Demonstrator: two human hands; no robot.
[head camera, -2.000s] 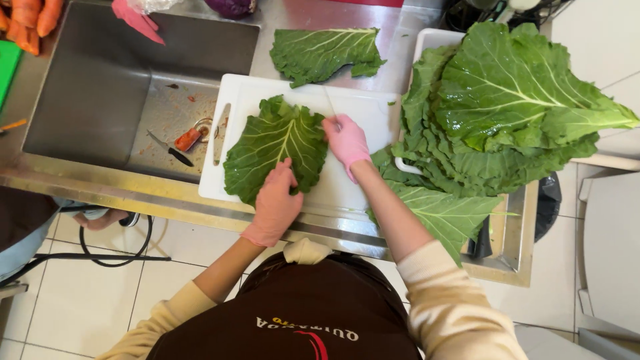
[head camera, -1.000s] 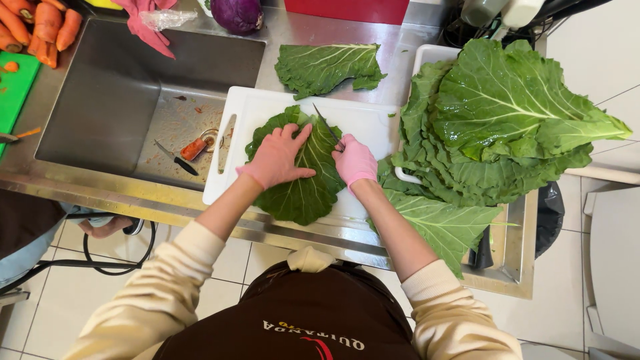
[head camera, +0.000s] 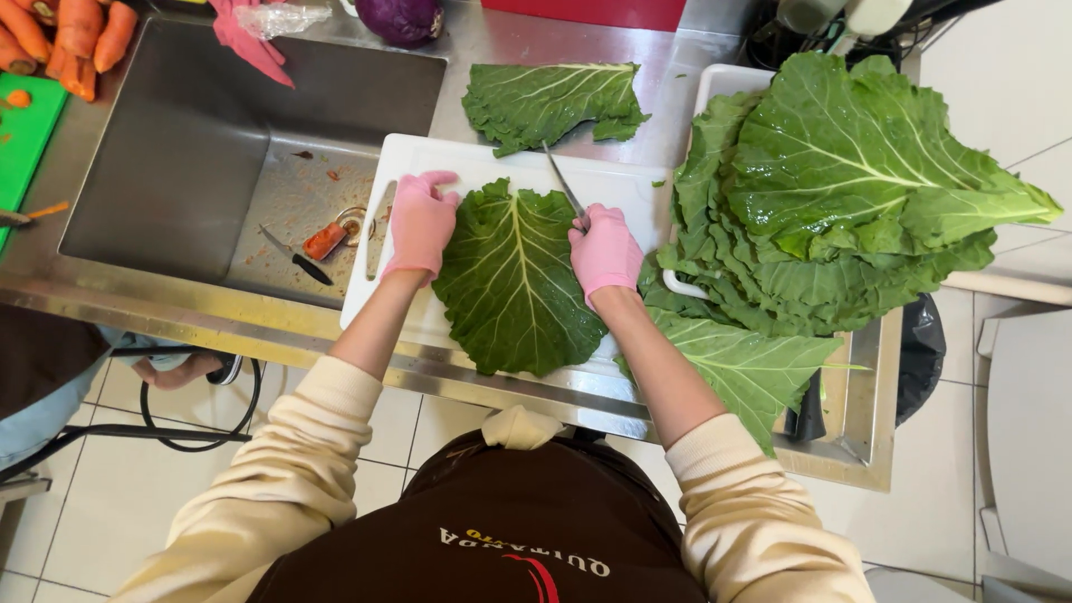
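A collard green leaf (head camera: 521, 285) lies flat on a white plastic cutting board (head camera: 649, 197). My right hand (head camera: 607, 251), in a pink glove, grips a small knife (head camera: 563, 177) at the leaf's right edge, its blade pointing up and away. At the upper left of the leaf is my left hand (head camera: 425, 222), also pink-gloved, over the board near its handle slot; whether its fingertips touch the leaf is not plain. Beyond the board lies a cut piece of leaf (head camera: 553, 105). A large stack of collard leaves (head camera: 846, 167) fills a white tray (head camera: 727, 79) on the right.
Left of the board, a steel sink (head camera: 180, 159) holds a black-handled knife (head camera: 310, 268) and an orange vegetable piece (head camera: 325, 241). A pink glove (head camera: 247, 42) hangs over its rim near a purple cabbage (head camera: 402, 18). Carrots (head camera: 79, 29) and a green board (head camera: 29, 151) stand far left.
My left hand has moved left, off the middle of the leaf. The knife in my right hand has shifted from over the leaf to its right side.
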